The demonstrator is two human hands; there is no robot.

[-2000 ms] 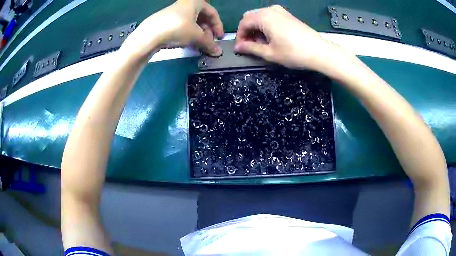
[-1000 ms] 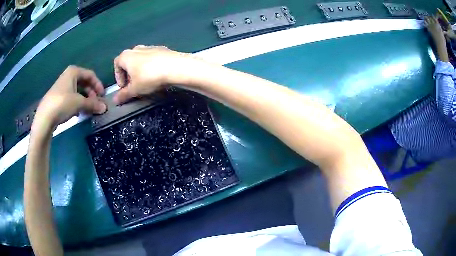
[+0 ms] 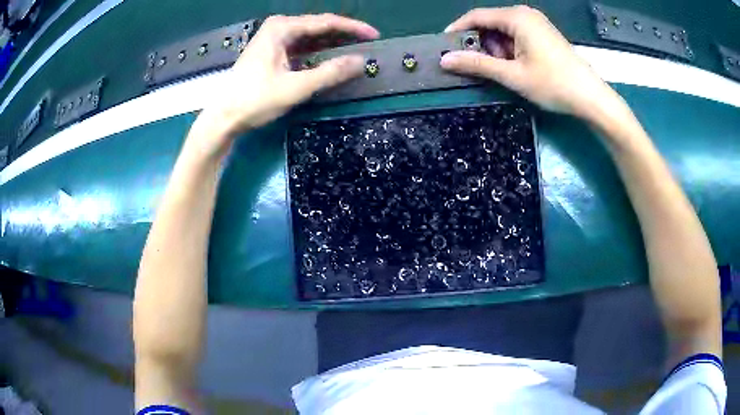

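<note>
A flat grey block (image 3: 391,70) lies across the white strip, just beyond the tray. Two brass-coloured posts show near its middle; my fingers cover other parts of it. My left hand (image 3: 304,65) grips the block's left end, thumb on top and fingers at the far edge. My right hand (image 3: 507,57) grips its right end the same way. The shallow black parts tray (image 3: 295,212) sits right in front of the block, full of small shiny black rings (image 3: 438,241).
Other grey blocks lie spaced on the green conveyor belt, at the left (image 3: 203,52), far left (image 3: 79,102) and right (image 3: 643,33). The white strip (image 3: 162,116) edges the belt. The glossy green bench (image 3: 105,207) curves around the tray.
The view has swung back from the right. My hands have moved apart from the block's middle to its two ends, uncovering two posts.
</note>
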